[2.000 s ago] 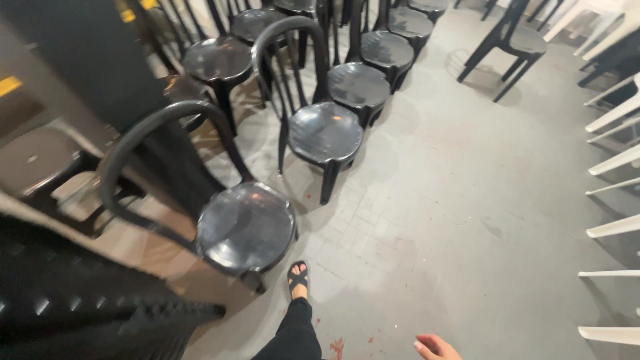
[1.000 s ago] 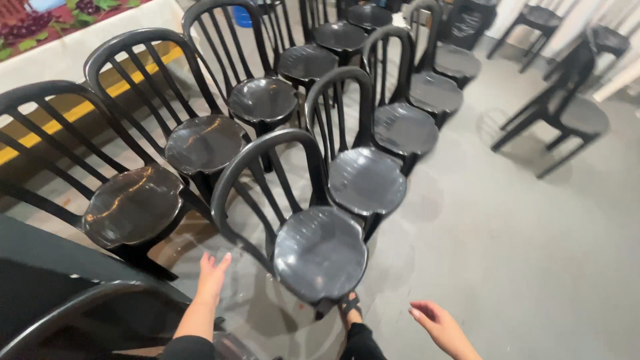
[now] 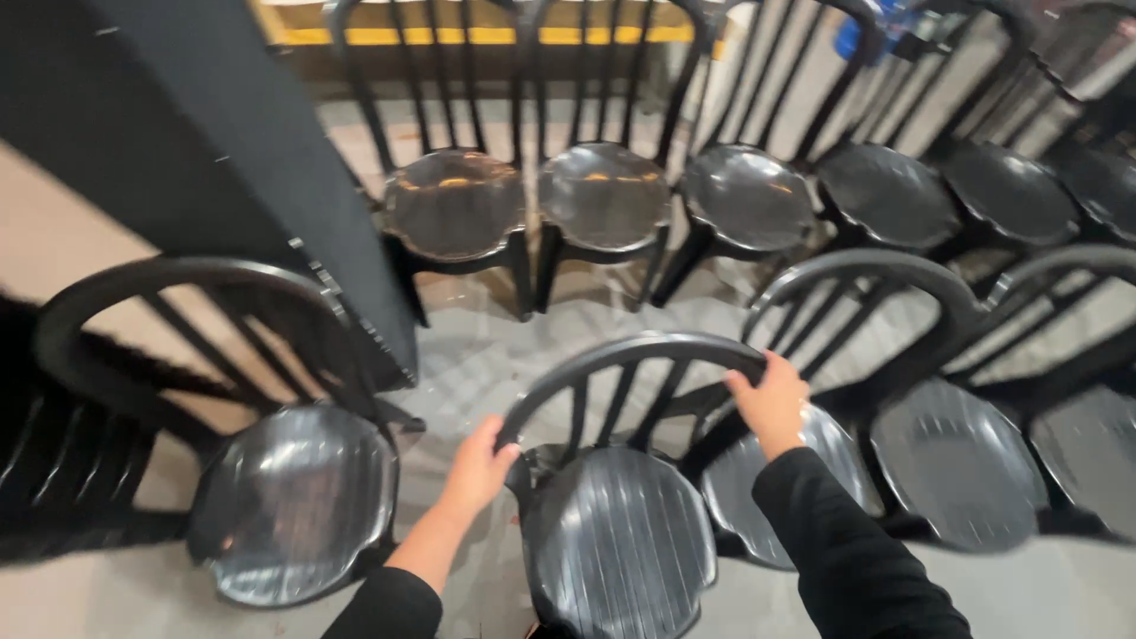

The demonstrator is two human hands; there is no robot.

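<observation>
A black plastic chair with a slatted, rounded back and a glossy ribbed seat (image 3: 621,541) stands right in front of me. My left hand (image 3: 479,461) grips the left side of its backrest, thumb on the near side. My right hand (image 3: 770,399) is closed around the upper right of the same backrest. Beside it on the right, partly behind my right forearm, is another black chair (image 3: 830,444). To the left, apart from my hands, stands a further black chair (image 3: 297,497).
Across a strip of grey floor (image 3: 479,355) runs a row of black chairs (image 3: 603,195). A dark panel or pillar (image 3: 266,151) slants at the upper left. Stacked black chairs (image 3: 71,444) are at the left edge. Behind the row is a yellow-edged structure (image 3: 484,35).
Both hands, apart and free of any chair a second ago, are now on one chair's backrest. The view has swung strongly toward the chair rows.
</observation>
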